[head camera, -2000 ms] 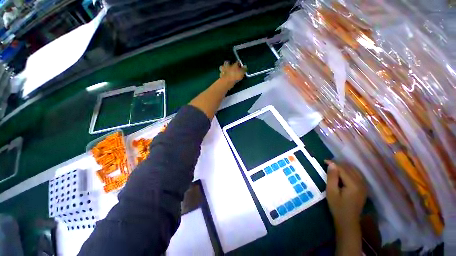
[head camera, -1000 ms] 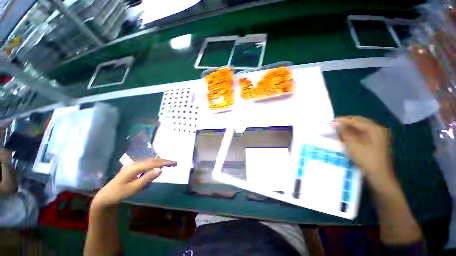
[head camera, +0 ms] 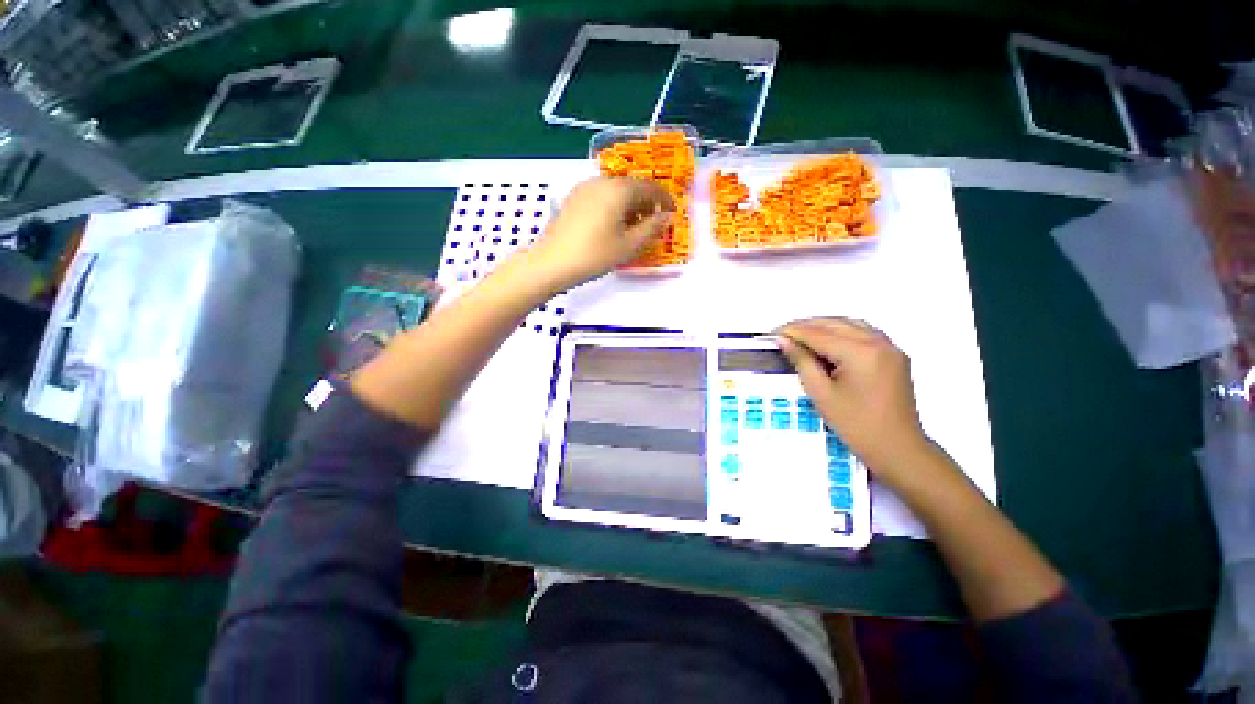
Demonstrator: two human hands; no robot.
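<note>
The white front housing (head camera: 709, 531) lies flat on the dark jig, which shows at its rim. Its key area has rows of blue keycaps (head camera: 780, 414). My right hand (head camera: 860, 392) is at its upper edge by the small display window, thumb and index finger pinching there. My left hand (head camera: 599, 234) is over the left tub of orange keycaps (head camera: 647, 161), fingertips down at the pieces; whether it grips one is hidden. A second tub of orange keycaps (head camera: 794, 206) stands beside it.
The perforated-looking rubber keypad (head camera: 493, 227) lies left on white paper (head camera: 925, 296). Green circuit boards (head camera: 379, 314) are beside my left forearm. A plastic-wrapped bundle (head camera: 193, 344) stands left. Empty frames (head camera: 551, 96) lie on the far green surface. Bagged parts (head camera: 1235, 261) are at right.
The housing, tilted over the jig a second ago, now lies flat on it. My left hand has moved from beside the circuit boards to the left tub. My right hand has shifted left.
</note>
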